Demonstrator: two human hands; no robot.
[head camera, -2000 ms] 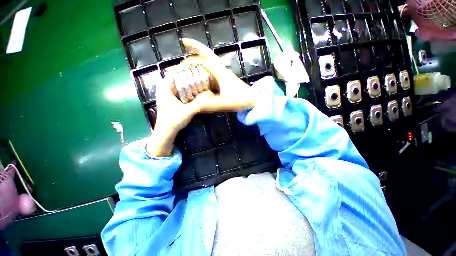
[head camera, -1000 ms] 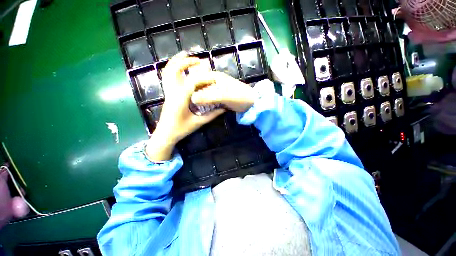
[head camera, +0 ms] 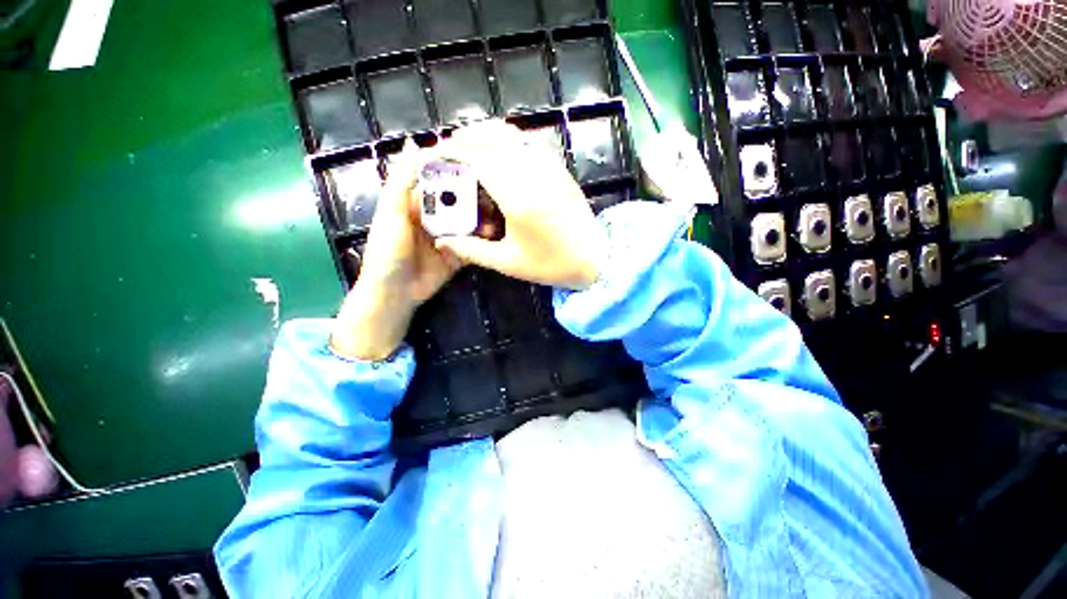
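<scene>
My left hand (head camera: 401,252) and my right hand (head camera: 529,211) are together above the black blister tray (head camera: 456,374) in front of my body. They hold silvery motor end covers (head camera: 451,199); the front one shows its square face and dark centre hole, tilted up toward the camera. Part of another shows at its upper edge; how many are behind is hidden. The tray's pockets that show hold no parts; my hands hide some of them.
A second black blister tray (head camera: 799,173) at the right holds rows of motor end covers. A crumpled white cloth (head camera: 676,167) and a thin rod (head camera: 640,84) lie between the trays. A pink fan (head camera: 1016,53) is upper right. Another person's fingers (head camera: 33,470) show at the left edge.
The covers have turned from a ribbed side view, then mostly hidden by my fingers, to a face view with the hole showing. My right hand has opened out around their right side.
</scene>
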